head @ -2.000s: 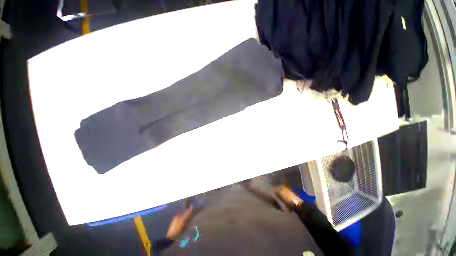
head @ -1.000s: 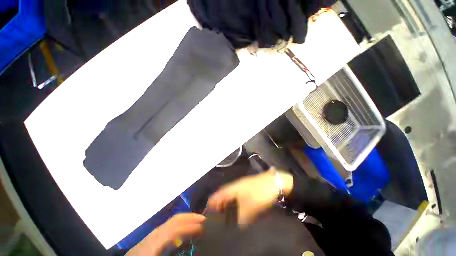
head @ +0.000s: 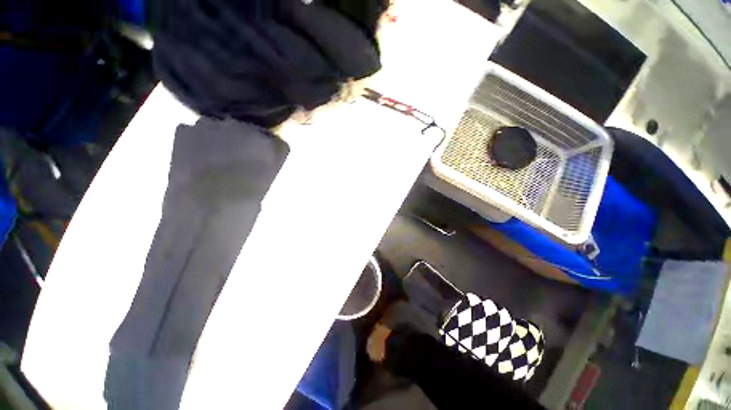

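The dark grey stacked panels (head: 204,216) lie lengthwise on the white-topped table (head: 280,240), with a narrow slit line in the middle. A black fabric heap (head: 264,56) with loose light threads covers their far end. A thin tool with red parts and a cord (head: 398,106) lies near the table's right edge. My right hand (head: 378,343) is small and partly hidden below the table edge, at the end of a black sleeve. Its fingers are unclear. My left hand is out of the picture.
A white mesh basket (head: 525,216) at the table's right side holds a round black object (head: 513,147). Blue bins (head: 333,364) sit below the table edge. A black-and-white checkered item (head: 489,332) and a white-rimmed round container (head: 370,292) are lower down. A grey sheet (head: 681,308) is at right.
The view has swung right, so the panels and heap sit further left and the basket is larger. Both hands were in front of the body; now the left is gone and the right is lower.
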